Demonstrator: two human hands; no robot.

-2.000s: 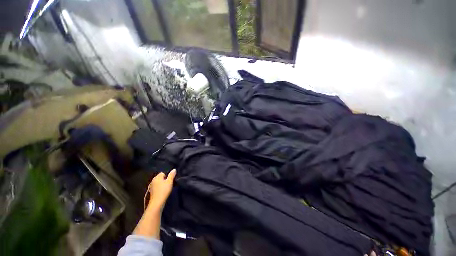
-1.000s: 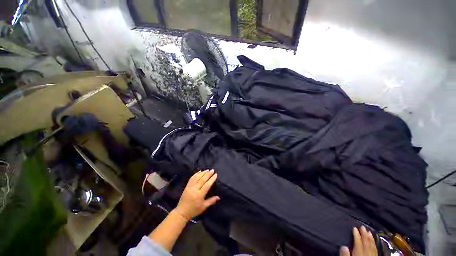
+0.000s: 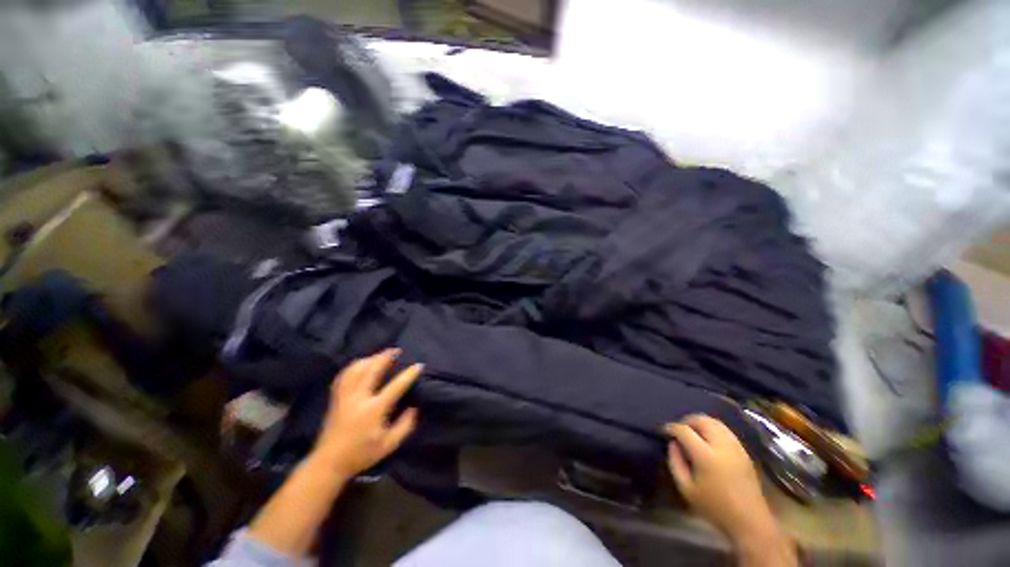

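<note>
A dark garment panel (image 3: pixel 543 382) lies along the narrow board at the front. My left hand (image 3: pixel 369 412) rests on its left part, with thumb and fingers apart. My right hand (image 3: pixel 711 460) is at its right front edge, fingertips on the cloth; whether they pinch it is blurred. The iron (image 3: pixel 789 452), with shiny metal and an orange-brown handle, stands at the board's right end, just right of my right hand. A pale trim line (image 3: pixel 246 316) shows at the cloth's left end.
A large dark garment pile (image 3: pixel 687 255) lies behind the board. A blurred fan (image 3: pixel 332 83) stands behind left by the stained wall. Tan cardboard (image 3: pixel 83 249) is at left. A blue block (image 3: pixel 955 332) and a white padded form (image 3: pixel 983 443) are at right.
The view has turned right, bringing the blue block into sight. My right hand has come fully into view at the cloth's front edge. The panel lies flatter along the board than two seconds ago.
</note>
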